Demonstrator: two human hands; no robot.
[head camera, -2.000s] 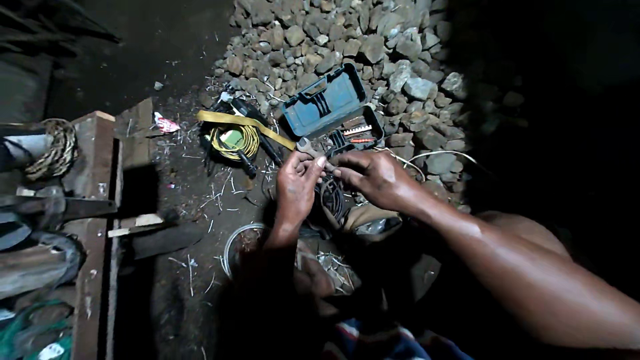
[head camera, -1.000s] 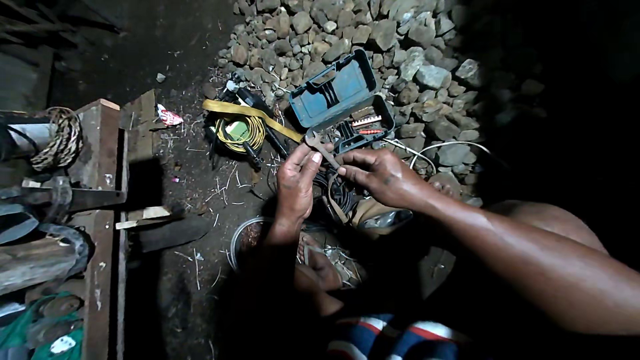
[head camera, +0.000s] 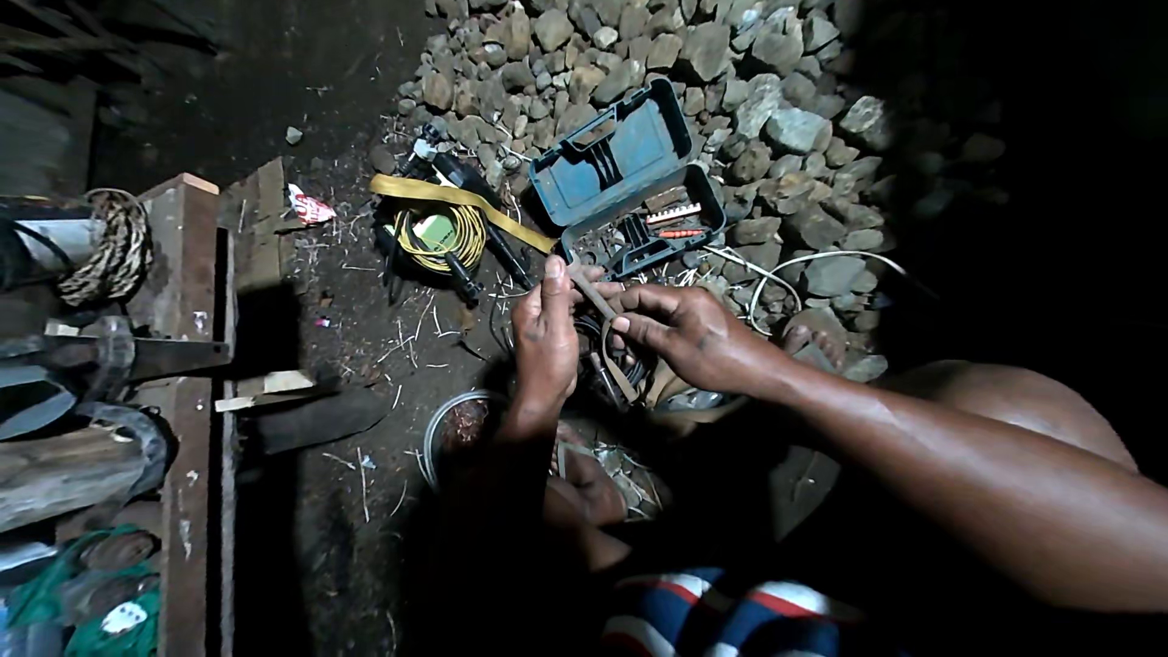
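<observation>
Both of my hands are on a metal wrench (head camera: 595, 294), which slants between them above the ground. My left hand (head camera: 546, 336) has its thumb and fingers at the upper end, partly covering the head. My right hand (head camera: 680, 333) pinches the lower end of the handle between thumb and fingers. Just beyond lies an open blue plastic toolbox (head camera: 627, 178), with small parts, a white strip and an orange-red item in its tray. Dark cables and a brown strap (head camera: 620, 370) lie below my hands, partly hidden by them.
A yellow strap (head camera: 447, 193) and a coiled yellow cord (head camera: 474, 239) lie left of the toolbox. Behind is a heap of stones (head camera: 707, 50). A wooden bench (head camera: 193, 429) with coiled rope (head camera: 114, 246) stands at left. A white cable (head camera: 776, 274) curves at right.
The wrench head showed beyond my left fingers one second ago; now my left thumb and fingers cover more of it. Both hands stay on the wrench.
</observation>
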